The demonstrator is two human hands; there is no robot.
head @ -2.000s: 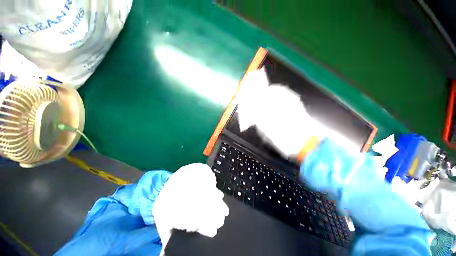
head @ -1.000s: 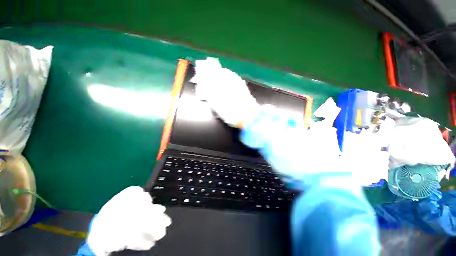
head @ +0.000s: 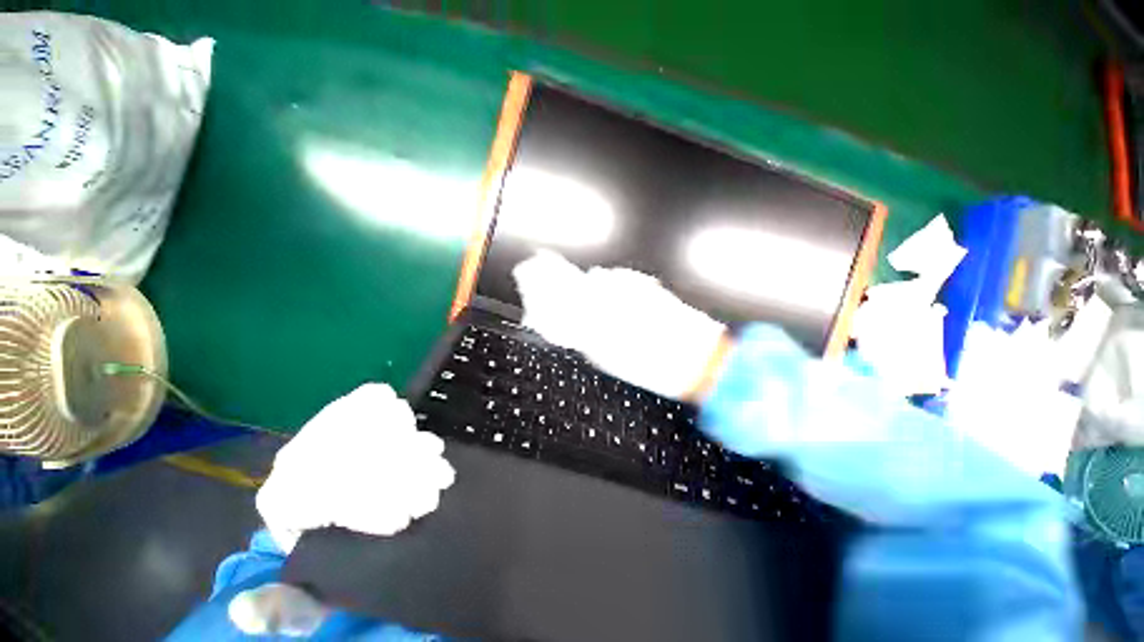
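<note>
An open laptop with a glossy black screen (head: 652, 188) and a black keyboard deck (head: 552, 552) lies in front of me, with orange-red tray edges (head: 492, 201) beside the screen. My right hand (head: 627, 329), in a white glove, is over the lower left of the screen and the top of the keys. A white cloth seems to be at its fingertips but blends with the glove. My left hand (head: 358, 467), in a white glove with fingers curled, rests at the deck's left edge; whether it holds anything is hidden.
A printed white wiper bag (head: 100, 138) and a cream fan (head: 82, 370) stand at the left. At the right are a blue tray (head: 991, 257), loose white wipers (head: 901, 332), a white plastic bag (head: 1117, 376) and a teal fan (head: 1114, 492). A conveyor (head: 778, 75) runs behind.
My right hand has moved from the screen's upper left down to its lower edge. My left hand stays by the deck's left edge. The view has turned and shifted.
</note>
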